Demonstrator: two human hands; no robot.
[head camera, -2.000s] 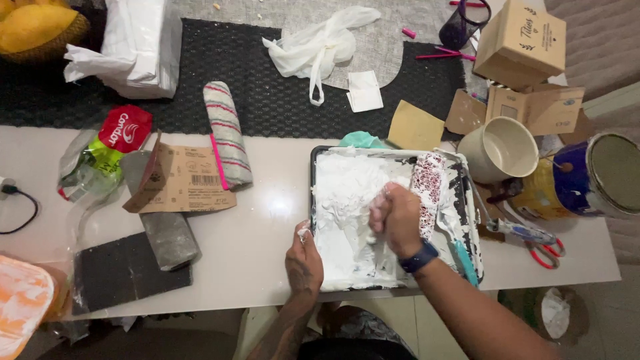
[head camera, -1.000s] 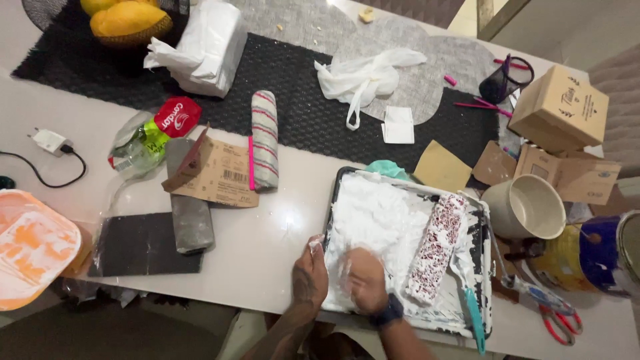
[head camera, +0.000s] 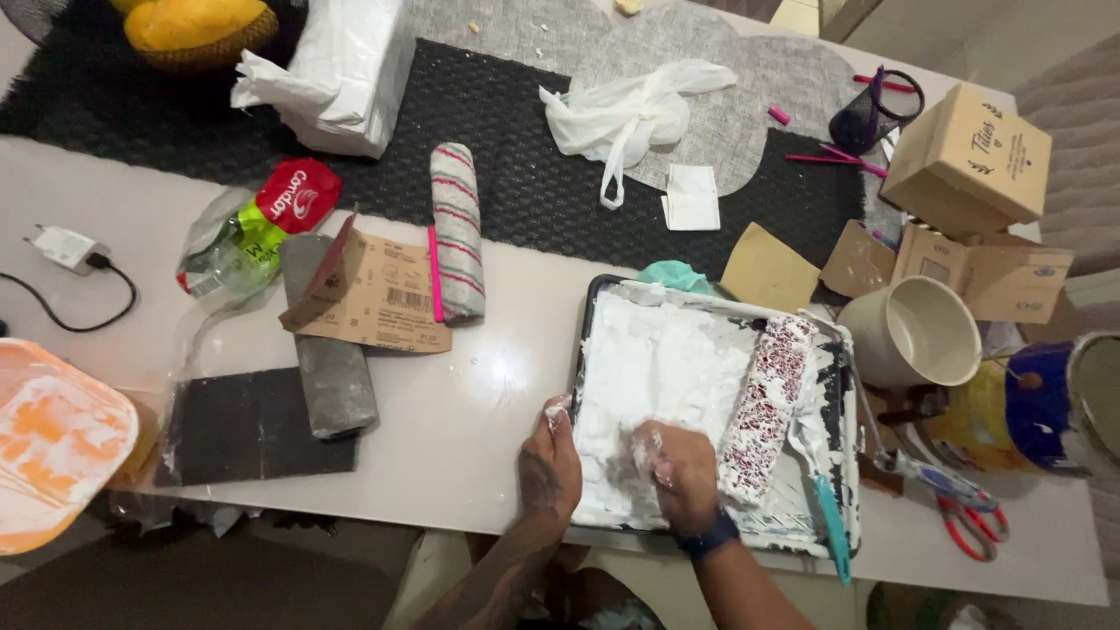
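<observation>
A black paint tray (head camera: 581, 350) coated in thick white paste lies at the table's front edge. My left hand (head camera: 549, 464) grips the tray's left rim, with white smears on a fingertip. Over the paste in the tray is my right hand (head camera: 675, 468), fingers curled and smeared white; whether it holds something is hidden. To its right, a paint roller (head camera: 768, 407) with a red and white textured cover lies in the tray. Beside the roller, a brush with a teal handle (head camera: 829, 529) rests across the tray's lower right corner.
Right of the tray stand a beige cup (head camera: 914, 332), a paint can (head camera: 1032, 402) and red-handled scissors (head camera: 971, 529). Leftward lie a striped roller cover (head camera: 457, 232), a sandpaper sheet (head camera: 394, 293), a grey block (head camera: 337, 385) and an orange tub (head camera: 61, 446).
My right hand has moved toward the lower left part of the tray, away from the roller, since the earliest frame. My left hand stays at the tray's left rim. The view has shifted.
</observation>
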